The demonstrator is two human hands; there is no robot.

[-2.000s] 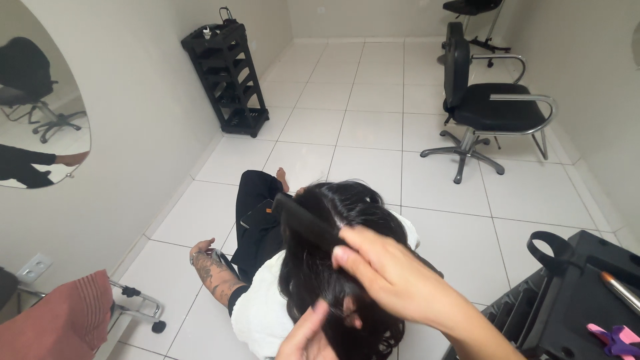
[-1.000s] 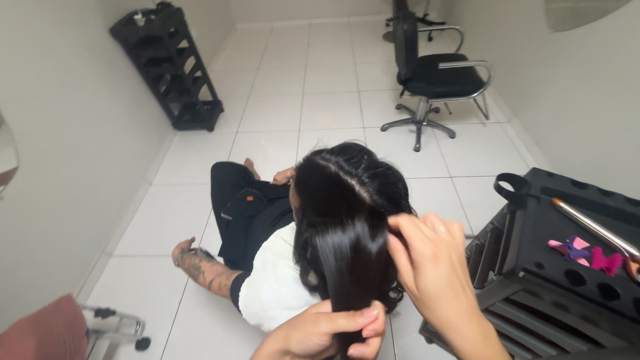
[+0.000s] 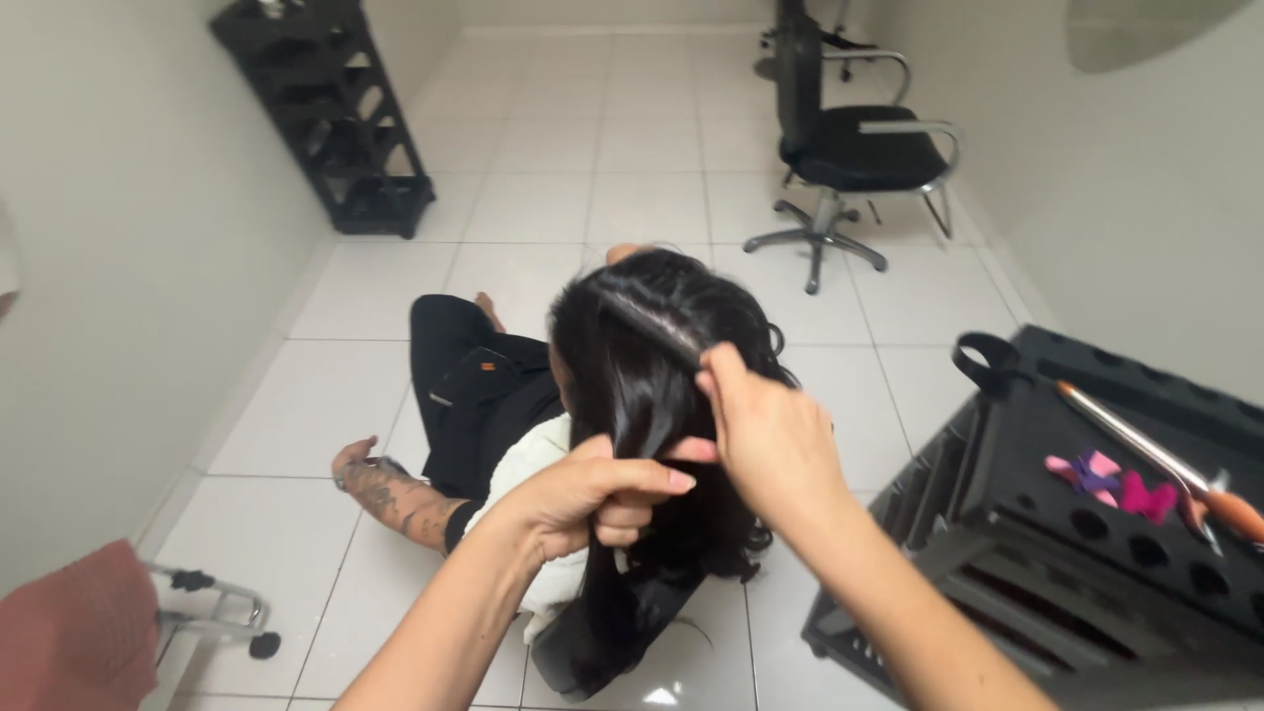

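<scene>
A seated person with long dark hair is below me, a pale towel over the shoulders. A straight parting exposes a line of scalp on top of the head. My left hand is closed around a gathered section of the hair behind the head. Beside the lower end of the parting, the fingertips of my right hand are pinched at the hair. Whether they also hold a comb cannot be told. The person's tattooed forearm extends to the left.
At the right stands a black plastic trolley with pink and purple hair clips and a long brush-like tool. A black salon chair is ahead right, a black shelf rack ahead left. Reddish cloth hangs at lower left.
Two seconds ago a dark comb was at the head in my right hand. Since one second ago my right hand has moved to the parting, and my left hand has stayed on the hair.
</scene>
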